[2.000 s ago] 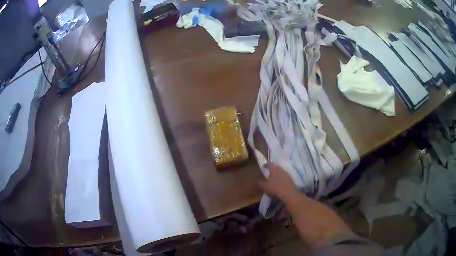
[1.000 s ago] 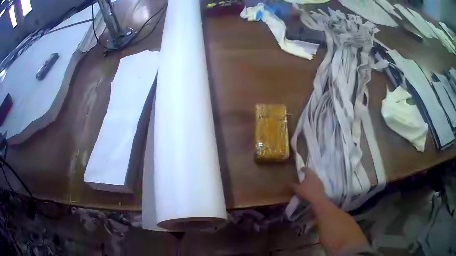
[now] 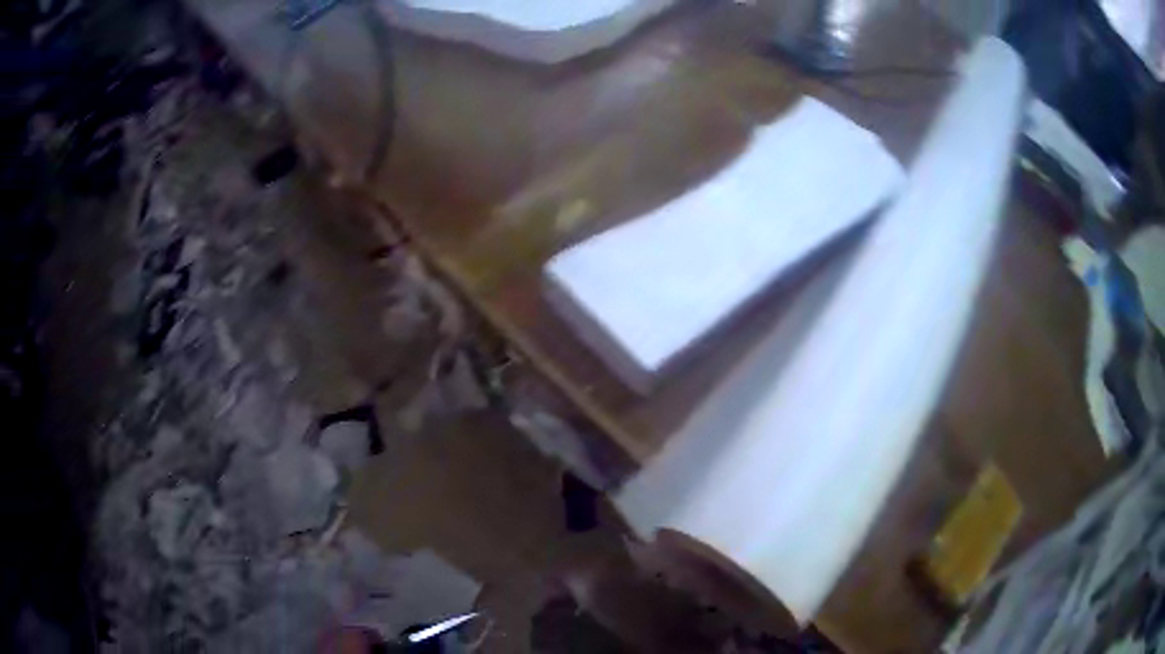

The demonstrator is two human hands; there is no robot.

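The picture is blurred and tilted. The white fabric strips [image 3: 1105, 569] lie at the lower right, cut off by the edge; no hand shows on them. The yellow-brown wrapped block [image 3: 976, 534] lies on the table between them and the long white paper roll [image 3: 882, 345]. The narrow white stack [image 3: 741, 230] lies beside the roll. My right hand is not in view. A small reddish patch [image 3: 345, 639] at the bottom edge may be part of my left hand, by a thin bright white piece [image 3: 443, 627]; I cannot tell if it holds it.
The brown table's [image 3: 511, 211] near edge runs diagonally from upper left to bottom. White cut pieces [image 3: 549, 26] lie at the top. A metal stand base [image 3: 818, 51] with black cord is beyond the roll. Scraps [image 3: 230, 422] cover the floor at left. A blue-white scrap [image 3: 1122, 300] is at right.
The view has swung left and tilted, so the roll, block and strips stand further right. My right hand, earlier at the strips' near end, has left the picture. More floor shows.
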